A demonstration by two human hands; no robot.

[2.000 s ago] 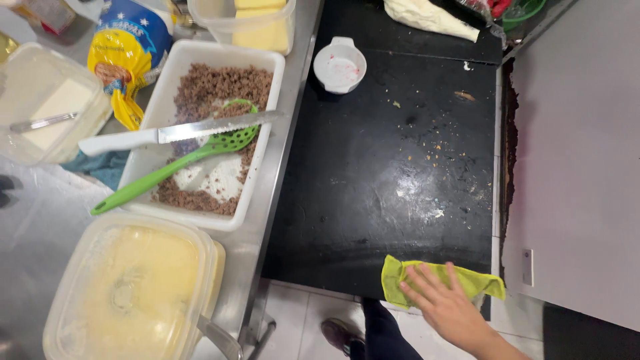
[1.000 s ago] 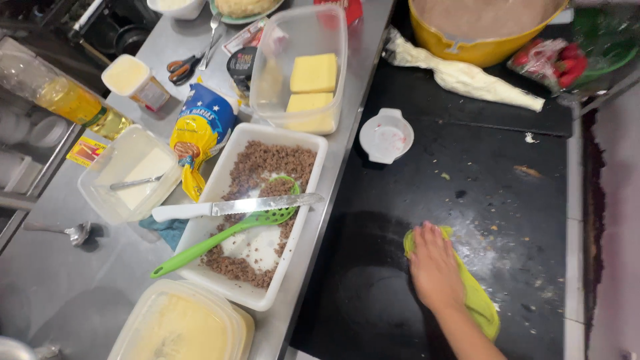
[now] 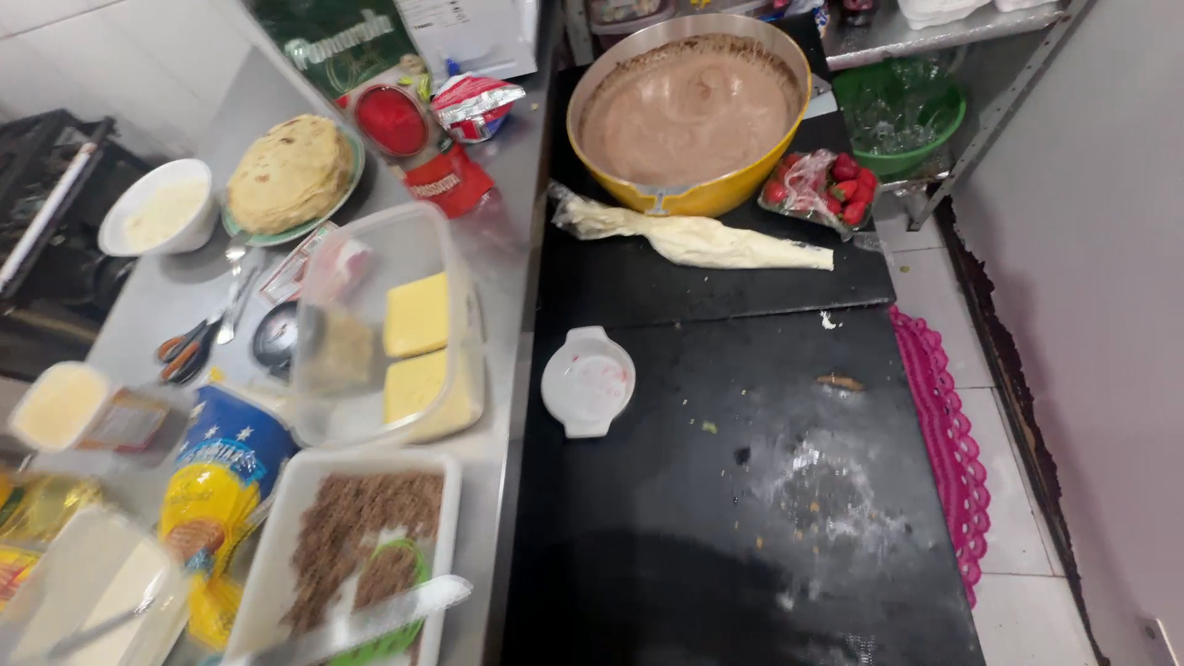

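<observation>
Neither my left hand nor my right hand shows in the view of now. The black tabletop (image 3: 666,536) bears crumbs, whitish smears and a small brown scrap (image 3: 840,381). A small white dish with two tabs (image 3: 588,381) lies near its left edge. Behind it a filled piping bag (image 3: 712,242) lies across the black surface, in front of a large yellow bowl of brown cream (image 3: 694,111). A pack of strawberries (image 3: 821,190) sits to the right of the bowl. The green cloth is out of view.
On the steel counter at left are a white tray of brown crumbs (image 3: 449,518) with a knife (image 3: 416,606) across it, a plastic tub with yellow blocks (image 3: 319,407), scissors (image 3: 192,350) and a plate of flatbreads (image 3: 291,176). A green basin (image 3: 902,120) stands on the right shelf.
A hand wiped with the green cloth on the black tabletop in both earlier frames; hand and cloth are now out of view. The view has shifted toward the far end of the table.
</observation>
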